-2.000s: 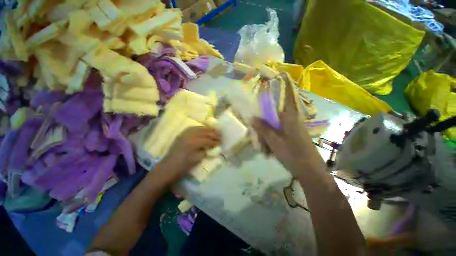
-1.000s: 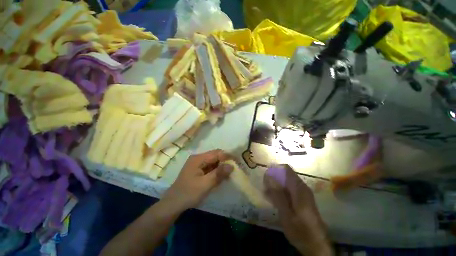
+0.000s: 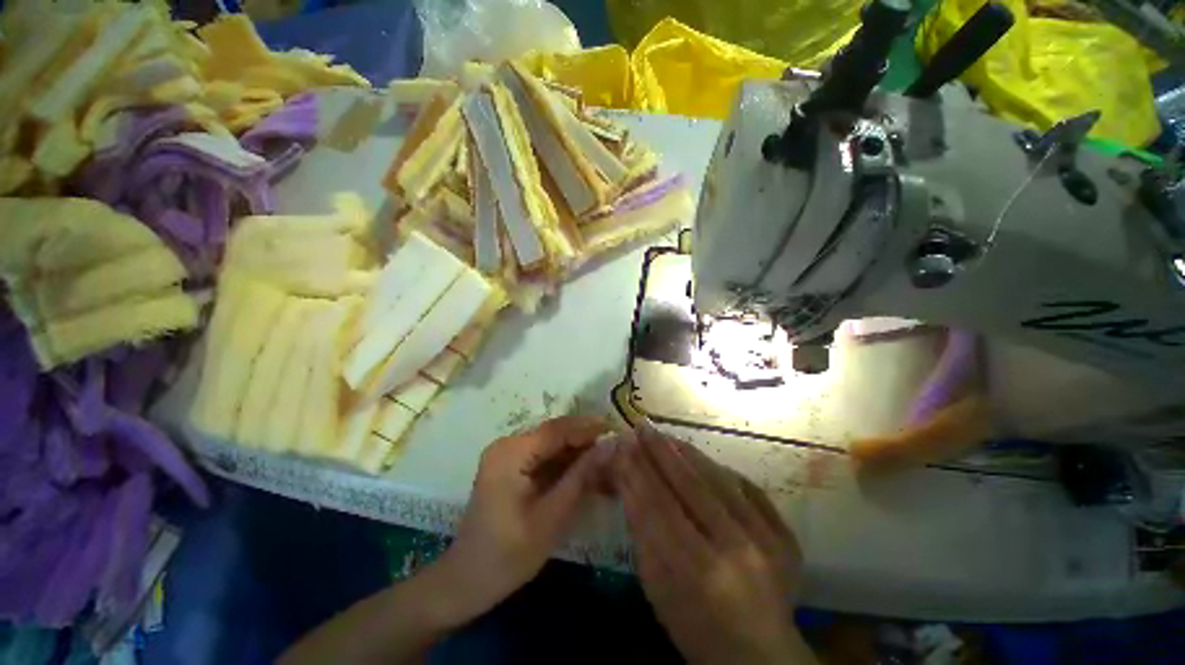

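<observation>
My left hand point(image 3: 526, 500) and my right hand point(image 3: 702, 526) meet at the fingertips over the front of the machine table point(image 3: 455, 474). A small pale bit shows between the fingertips; the rest of the held piece is hidden. No purple shows at my right hand, and its grip is hidden. The sewing machine head point(image 3: 832, 221) stands to the right, its lit needle area point(image 3: 747, 351) beyond my hands. Yellow strips point(image 3: 267, 377) lie in rows at left, with white-faced strips point(image 3: 419, 312) on top. The finished strips point(image 3: 520, 182) lie fanned behind.
Purple strips point(image 3: 91, 481) and a yellow heap point(image 3: 98, 78) fill the far left. A purple strip point(image 3: 946, 377) and a brown-orange strip point(image 3: 923, 435) lie right of the needle. A clear bag point(image 3: 494, 33) and yellow bags point(image 3: 708, 72) are behind the table.
My hands have left the rows and fanned pile and come together before the machine. The yellow strip seen stretched between them a second ago is now mostly hidden. The view has swung right.
</observation>
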